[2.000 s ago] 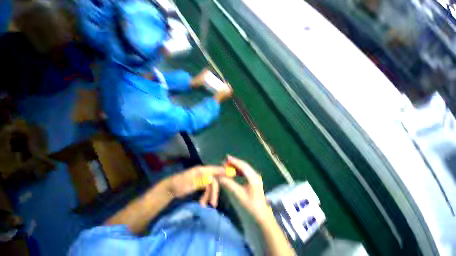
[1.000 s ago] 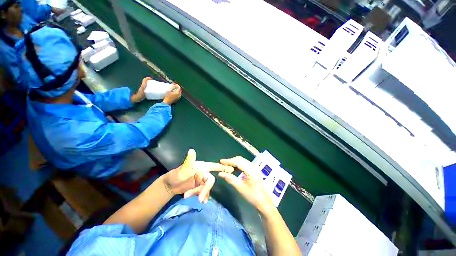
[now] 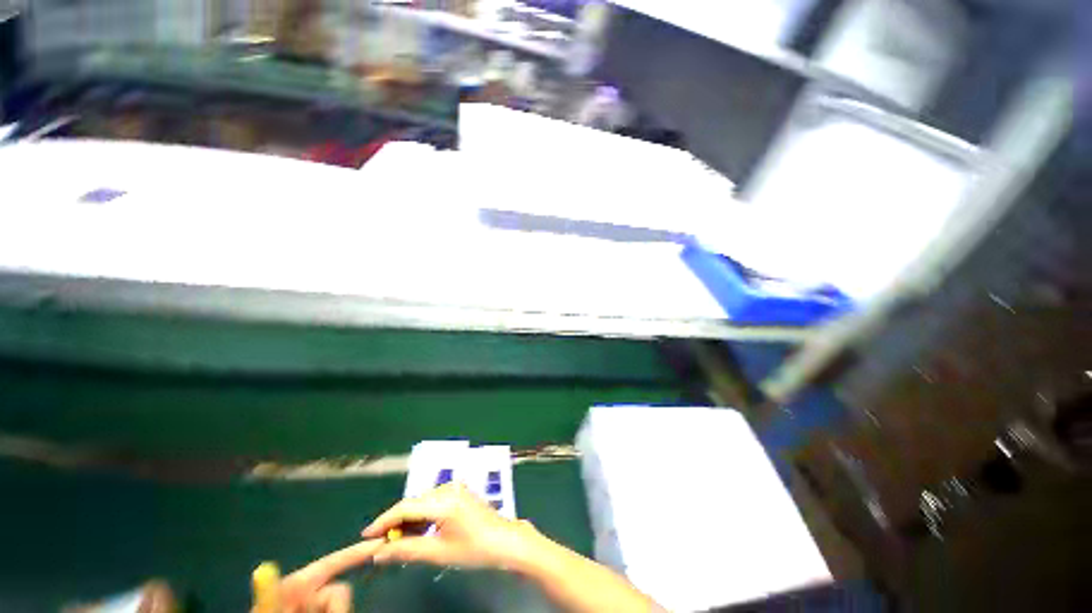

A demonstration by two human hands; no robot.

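My left hand (image 3: pixel 314 587) is low in the frame, cut off by the bottom edge and blurred. Its thumb wears a yellow finger cot, and its index finger points toward my right hand. It holds nothing visible. My right hand (image 3: pixel 455 527) meets that fingertip with its thumb and index finger. A small yellow cover (image 3: pixel 394 534) shows there; whose finger it is on is unclear. White retail boxes (image 3: pixel 493 473) with dark blue pictures lie just behind my right hand, partly hidden by it. A stacked block of white boxes (image 3: pixel 701 503) stands to their right.
The green bench (image 3: pixel 216 515) runs across the front, with the green conveyor belt (image 3: pixel 299 407) behind it. Beyond is a glaring white shelf (image 3: pixel 240 240) with white boxes and a blue bin (image 3: pixel 766 299) at its right end. Something blurred shows at the bottom left.
The view has swung right; the worker in blue has left the picture, and the blue bin and white block show more fully. My hands are lower in the frame, still meeting at the fingertips.
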